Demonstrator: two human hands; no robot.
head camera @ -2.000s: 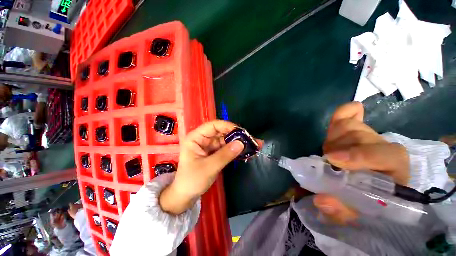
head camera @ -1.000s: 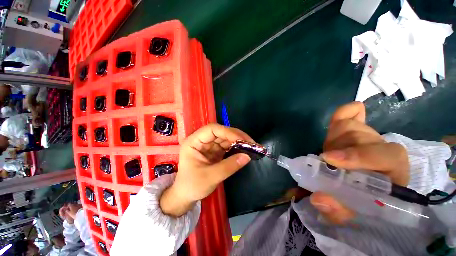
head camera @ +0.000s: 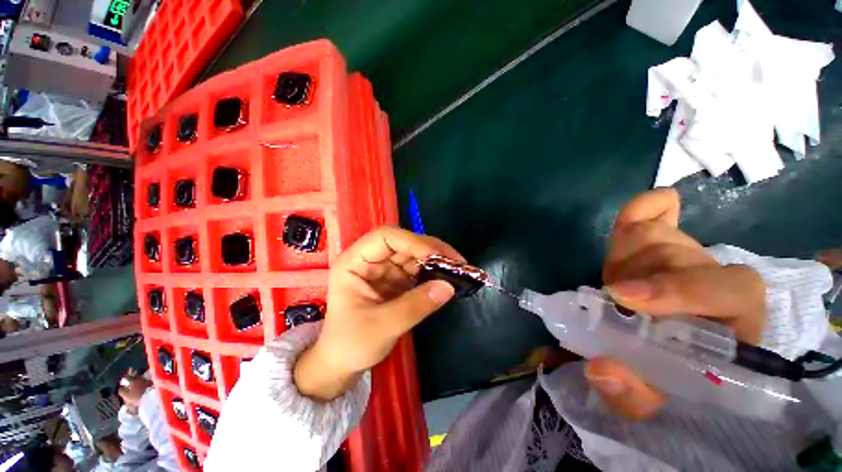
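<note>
My left hand (head camera: 374, 300), bare with a white cuff, pinches a small glossy black unit (head camera: 452, 275) between thumb and fingers, tilted so its shiny edge shows. My right hand (head camera: 669, 286), bare, holds a fat translucent dispensing syringe (head camera: 591, 324) with a dark cable at its rear. Its thin needle points left and its tip is at the right edge of the unit; contact cannot be told. A stacked red-orange foam tray (head camera: 252, 206) with black units in its pockets stands at the left, beside my left hand. One pocket in its right column is empty.
White wipes (head camera: 739, 101) lie in a pile at the upper right, beside a translucent-white container (head camera: 663, 17). A blue stick (head camera: 415, 212) lies by the tray stack. An empty red-orange tray (head camera: 180, 55) is at the upper left. People in white are at the far left.
Since two seconds ago, my left hand has turned the unit from its face towards its edge. In the last second, the syringe has shifted slightly right and down.
</note>
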